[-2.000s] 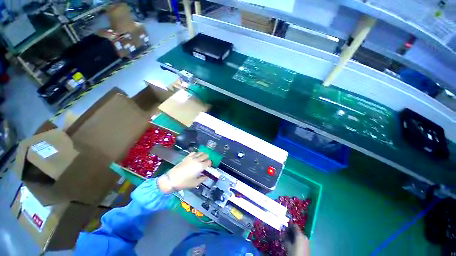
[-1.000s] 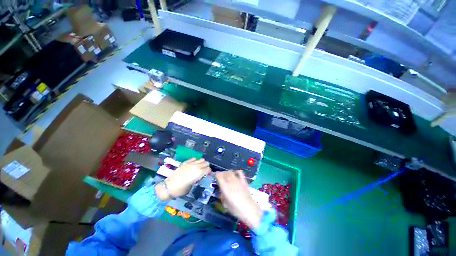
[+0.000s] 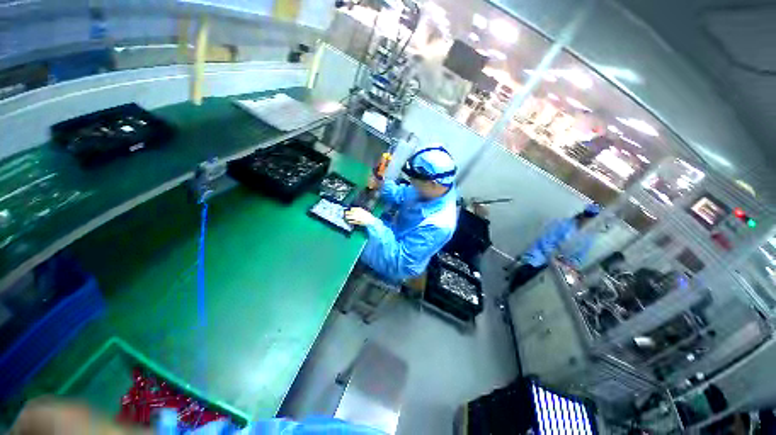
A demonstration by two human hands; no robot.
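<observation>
A green tray point(image 3: 116, 351) lies at the bottom left, cut off by the picture's lower edge. Small glossy red components point(image 3: 162, 401) lie in a heap in it. What seems to be my right hand point(image 3: 59, 418) is at the bottom left corner, blurred and cut off, at the tray's near left side. Its fingers and anything in them cannot be made out. My blue sleeve point(image 3: 315, 426) runs along the bottom edge. My left hand and the machine are out of the picture.
A blue bin point(image 3: 53, 319) is at the left. A blue cord point(image 3: 202, 272) hangs over the green bench mat point(image 3: 255, 280). Black trays point(image 3: 281, 167) stand farther along. A seated person point(image 3: 417, 217) in blue works at the bench's far end; another person point(image 3: 557, 242) stands beyond.
The view has swung right, away from the machine and cartons. The seated person and aisle have come into view. My left hand has left the picture; my right hand shows only at the bottom left.
</observation>
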